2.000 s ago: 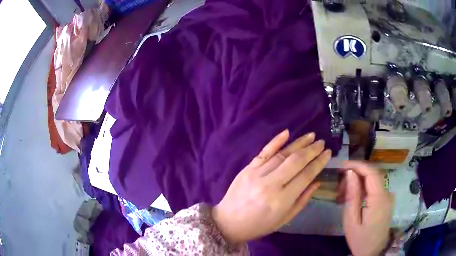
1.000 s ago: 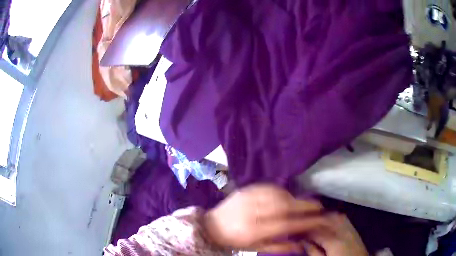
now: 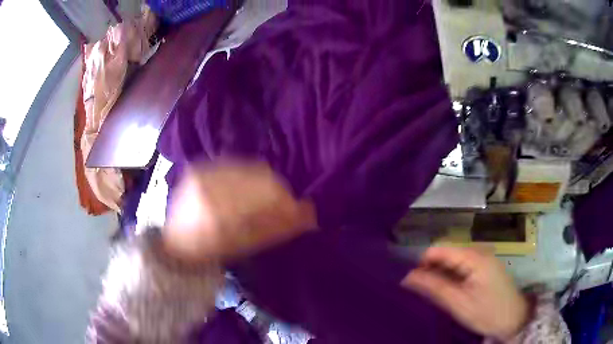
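A dark purple garment piece (image 3: 322, 127) drapes over the table in folds, its right edge near the needle area (image 3: 457, 144) of the cream overlock machine (image 3: 469, 67). A smaller, smoother purple panel (image 3: 336, 282) lies in front, partly over it. My right hand (image 3: 467, 285) pinches the right edge of this panel between thumb and fingers. My left hand (image 3: 235, 211) is strongly blurred over the panel's upper left part; its fingers and grip cannot be made out. The flat metal cloth plate (image 3: 452, 193) shows between the garment and the looper cover.
A yellow-cream frame with a dark hole (image 3: 499, 227) is in the tabletop beside my right hand. A glossy maroon board (image 3: 158, 87), peach cloth (image 3: 107, 94) and pale wall (image 3: 47, 228) are at left. Blue plastic (image 3: 185, 8) shows at top left. More purple cloth (image 3: 595, 218) lies at right.
Both hands were together low in front a second ago; now they are apart, the left moved up and left, the right to the right. The smaller panel is now spread between them. The view has shifted.
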